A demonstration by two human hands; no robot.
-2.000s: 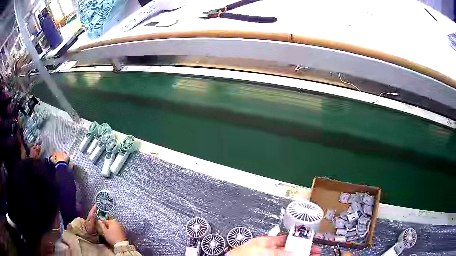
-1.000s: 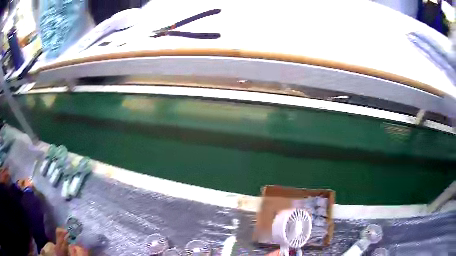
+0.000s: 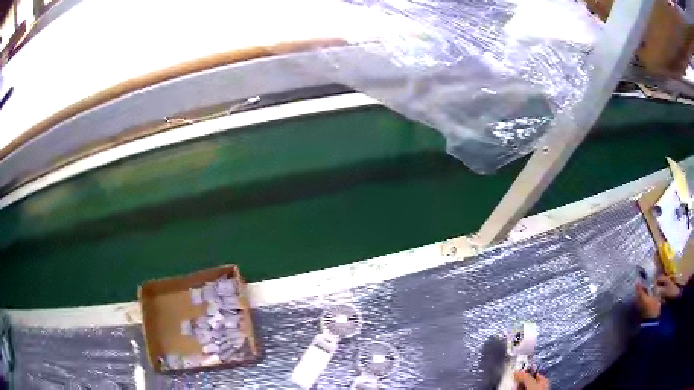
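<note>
A hand (image 3: 530,380), apparently my right hand, is at the bottom edge, right of centre. It is small, blurred and partly cut off. Its fingers close on a white handheld fan (image 3: 521,344), seen nearly edge-on with a dark spot near its top. My left hand is out of the picture. A white part-assembled fan (image 3: 341,321) lies on the bubble wrap with its handle (image 3: 313,361) towards me. Another fan (image 3: 376,358) lies beside it, its lower part cut off. A brown cardboard box (image 3: 157,326) at lower left holds many loose pale plastic parts (image 3: 218,320).
A green belt (image 3: 304,206) runs beyond the bubble wrap (image 3: 437,312). A slanting pale post (image 3: 544,164) stands at the near belt edge. Clear plastic (image 3: 495,114) hangs over the belt. At right are another person's hands (image 3: 649,301), blue sleeves and a board with a yellow tool (image 3: 667,257).
The view has swung right, so the box now shows at left and the pliers and green fans have left the picture. The fan held before the box is no longer there; one is held farther right.
</note>
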